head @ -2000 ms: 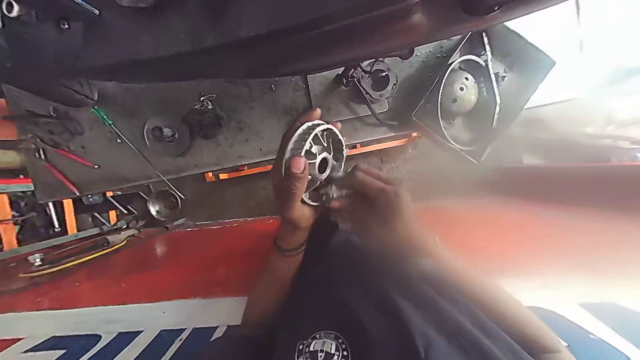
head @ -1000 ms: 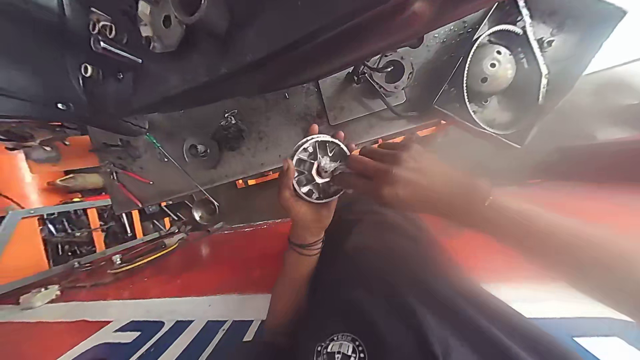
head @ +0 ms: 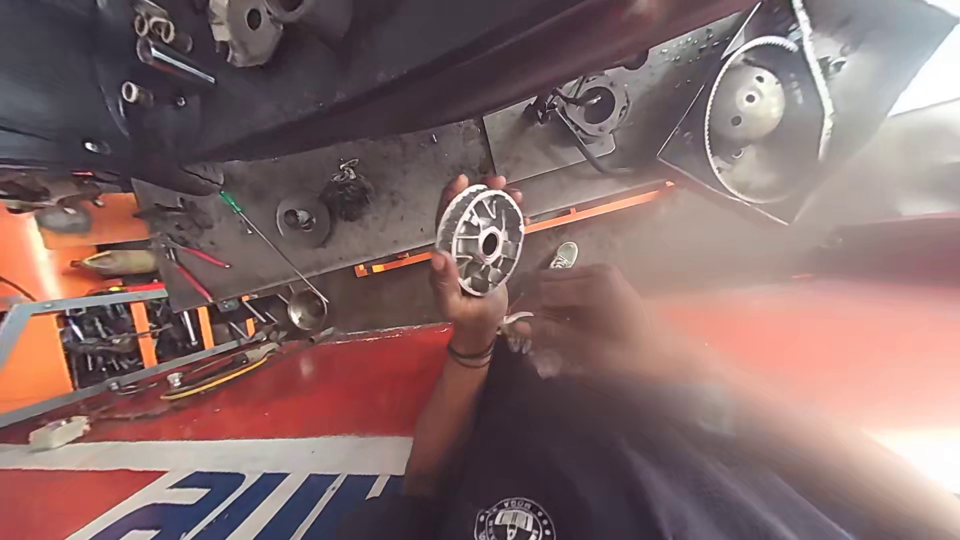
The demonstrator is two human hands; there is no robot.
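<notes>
A round, ribbed metal variator pulley half [head: 487,244] is gripped at its rim by my left hand [head: 469,292], its ribbed inner side with the central bore facing right. My right hand [head: 577,315] is blurred, below and right of the pulley and apart from it. At its fingers is a small pale piece [head: 517,322], too blurred to name; whether it is one piece or several does not show. A dark band circles my left wrist.
Beyond my hands lie a metal workbench [head: 397,187] with a green-handled screwdriver [head: 232,202], red-handled pliers [head: 191,274], a round metal part [head: 303,220], a gasket-like plate [head: 596,105] and a toothed belt [head: 712,120]. A dark vehicle body [head: 375,82] overhangs it.
My right hand has moved away from the pulley, down toward my body. My left hand keeps hold of the pulley, which now stands more on edge.
</notes>
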